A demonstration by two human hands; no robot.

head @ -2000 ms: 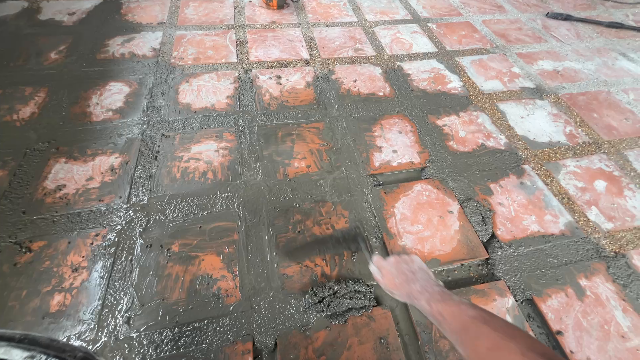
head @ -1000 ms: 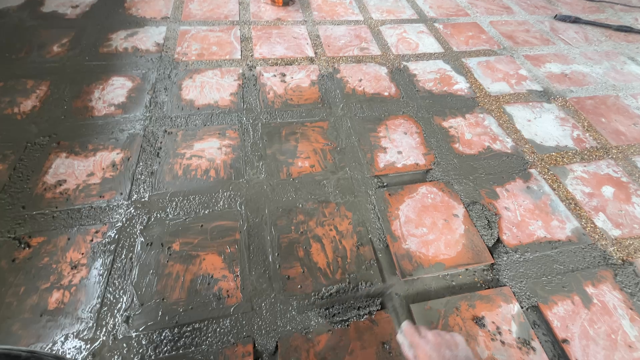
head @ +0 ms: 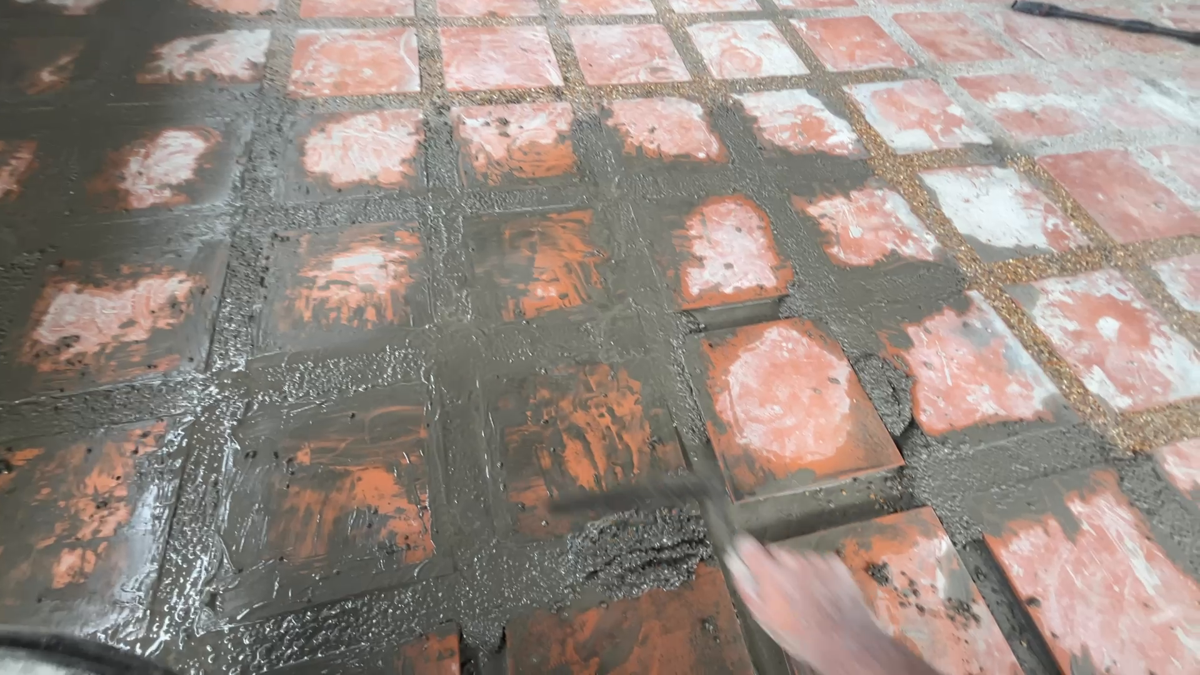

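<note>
My right hand (head: 811, 595), blurred by motion, is closed around the handle of a trowel or scraper-like tool (head: 647, 492) at the lower middle. The tool's dark blade lies across the near edge of a mortar-smeared terracotta tile (head: 600, 431), just above a heap of wet grey mortar (head: 642, 553). Up and to the left of my hand is a terracotta tile with a pale centre (head: 792, 408), with an open joint along its near edge. Another tile (head: 914, 581), speckled with mortar, lies partly behind the hand. My left hand is out of view.
Square terracotta tiles spread across the floor, with wet grey mortar in the joints at left and centre. Gravel-filled joints (head: 1012, 272) run through the right side. A black rod-like tool (head: 1106, 19) lies at the top right. A dark curved rim (head: 75, 647) shows at the bottom left.
My right hand and the tool moved nearer the bottom edge, then the blade swung from pointing along the joint to lying leftward across the tile's near edge.
</note>
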